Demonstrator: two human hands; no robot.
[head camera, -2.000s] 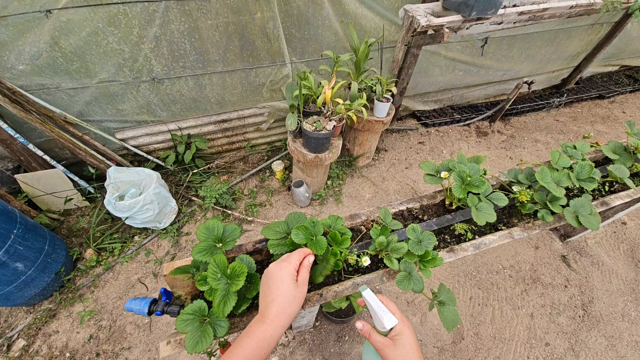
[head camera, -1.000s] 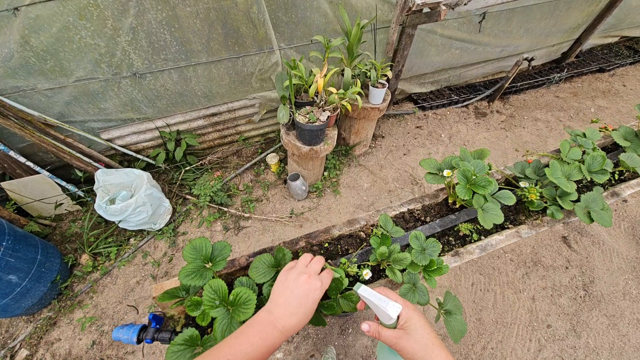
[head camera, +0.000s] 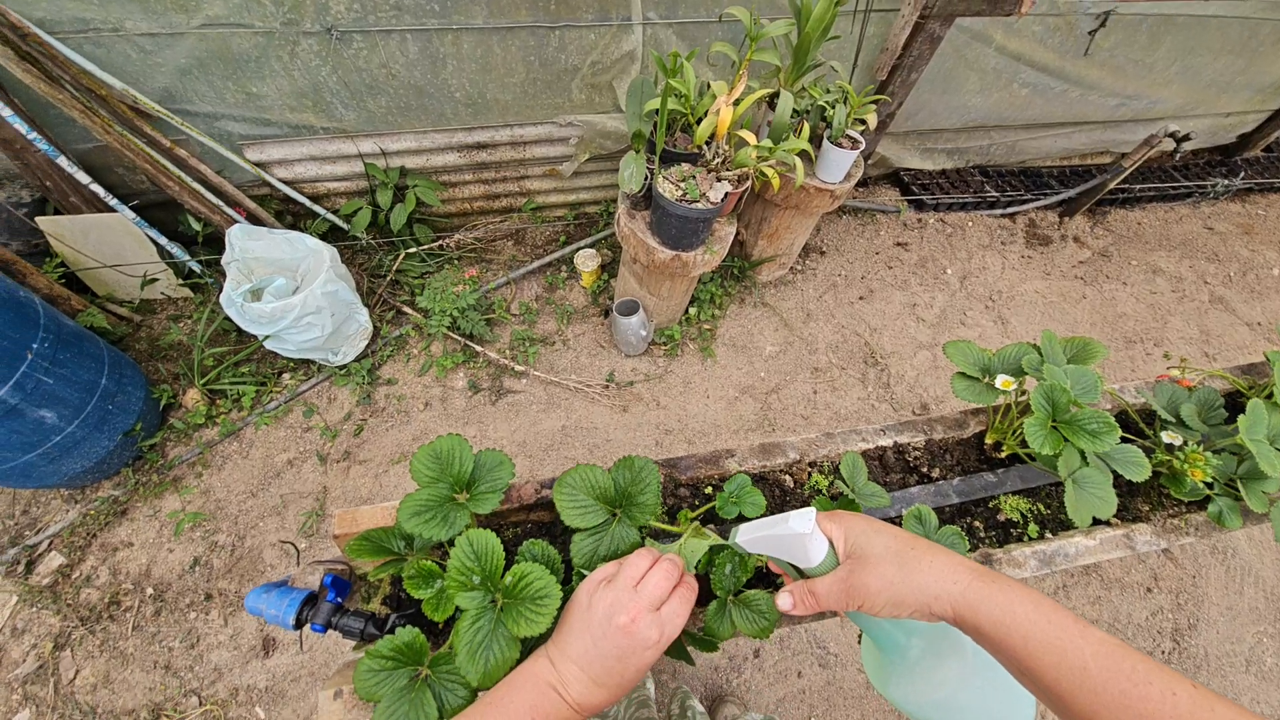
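Observation:
My right hand (head camera: 870, 568) grips the neck of a spray bottle with a white and green trigger head (head camera: 790, 538) and a translucent green body (head camera: 940, 665). The nozzle points left, close to a strawberry leaf. My left hand (head camera: 630, 610) pinches that leaf, its pale underside (head camera: 692, 546) showing just above the fingertips. Around both hands grow strawberry plants (head camera: 485, 600) in a long, wood-edged bed. Whether the trigger is pressed cannot be told.
A blue valve fitting (head camera: 325, 605) sits at the bed's left end. Beyond are a blue barrel (head camera: 65, 385), a whitish plastic bag (head camera: 295, 300), a grey cup (head camera: 631, 326) and potted plants on log stumps (head camera: 665, 265). More strawberry plants (head camera: 1060, 415) grow at right.
The right hand has brought the spray bottle up from below the bed's near edge to the leaf at the left hand. The leaf's underside now shows at the left fingertips.

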